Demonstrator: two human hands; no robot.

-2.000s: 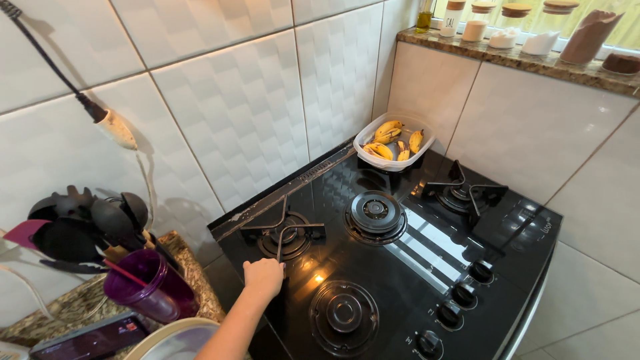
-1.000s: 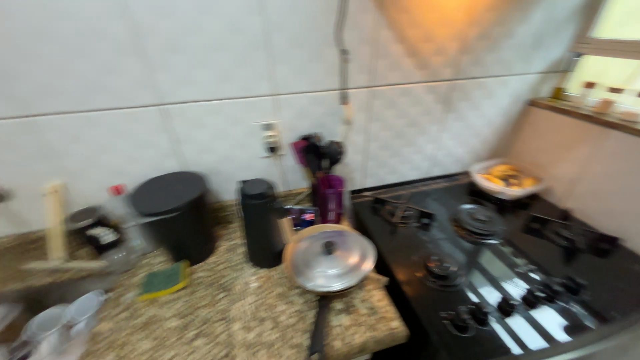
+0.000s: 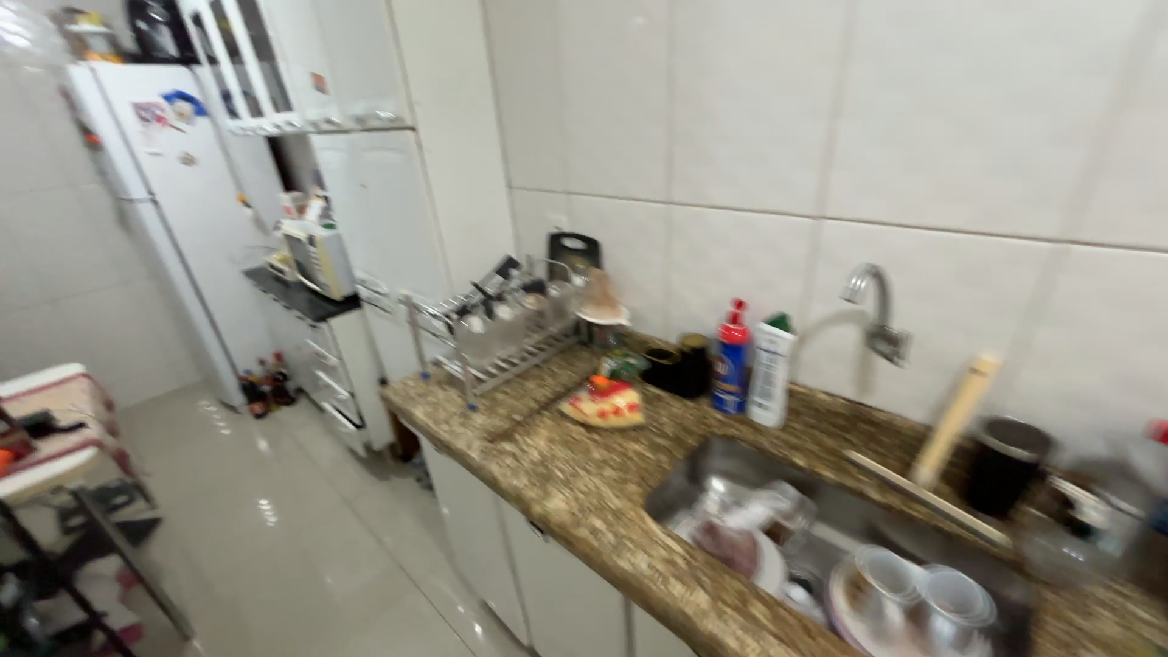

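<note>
Neither of my hands is in the head view now. The view is blurred. A granite countertop (image 3: 547, 465) runs along a tiled wall. Set into it is a steel sink (image 3: 671, 479) holding plates and clear plastic cups (image 3: 949, 598). A metal tap (image 3: 876, 310) juts from the wall above. Behind the sink stand a blue bottle with a red top (image 3: 731, 360) and a white bottle (image 3: 771, 374). To the left, a metal dish rack (image 3: 511, 360) holds glasses and utensils.
A white refrigerator (image 3: 173, 228) stands at the far left, near tall white cabinets (image 3: 374, 192) and a microwave oven (image 3: 315, 260). Several bottles (image 3: 269, 383) are on the tiled floor. A table with a cloth (image 3: 64, 411) is at the left edge. A dark container (image 3: 1004, 465) stands right of the sink.
The view has swung far left, from the stove to the sink and refrigerator. A hand touching the stove's left side two seconds ago is out of view.
</note>
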